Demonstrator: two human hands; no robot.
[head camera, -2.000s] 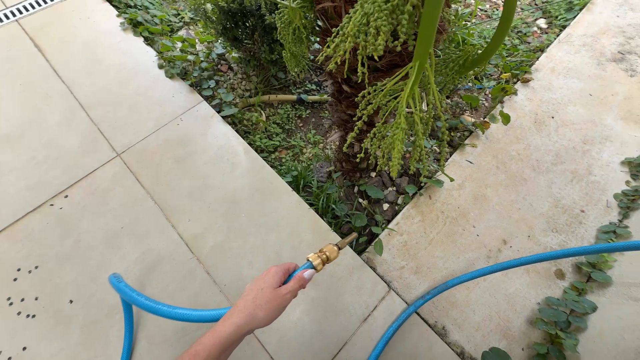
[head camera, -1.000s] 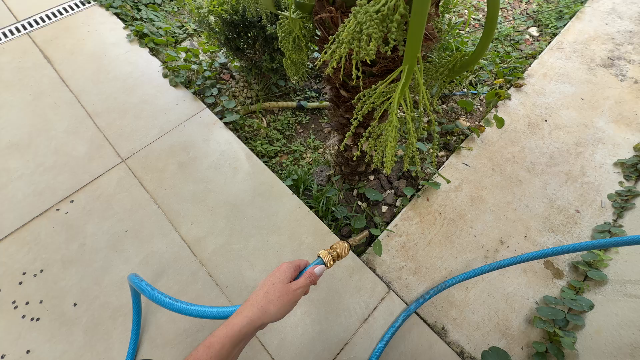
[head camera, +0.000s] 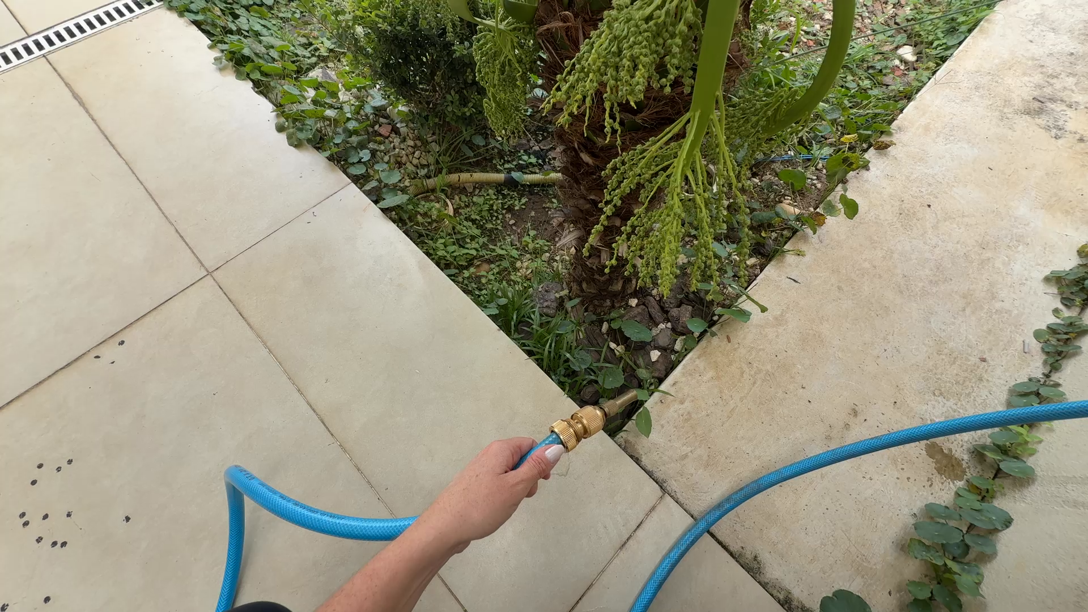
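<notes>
My left hand (head camera: 489, 493) reaches in from the bottom of the view, closed around a blue garden hose (head camera: 327, 520) just behind its brass fitting. The thumb lies along the hose on the near side. The brass spray nozzle (head camera: 595, 416) points up and to the right, its tip over the corner of a planted bed, by stones and small leaves. Behind the wrist the hose bends left and drops out at the bottom edge. My right hand is out of view. No water is seen leaving the nozzle.
A palm trunk (head camera: 586, 178) with hanging green fruit clusters (head camera: 646, 59) stands in the bed. Pale tiles (head camera: 340, 297) lie left and a stained concrete path (head camera: 850, 323) right. Another blue hose length (head camera: 790, 467) arcs across the path near a creeping vine (head camera: 943, 531). A drain grate (head camera: 76, 32) sits top left.
My left hand has moved a little to the right with the nozzle, whose tip is now over the bed's corner. The hose bend on the left has shifted right as well.
</notes>
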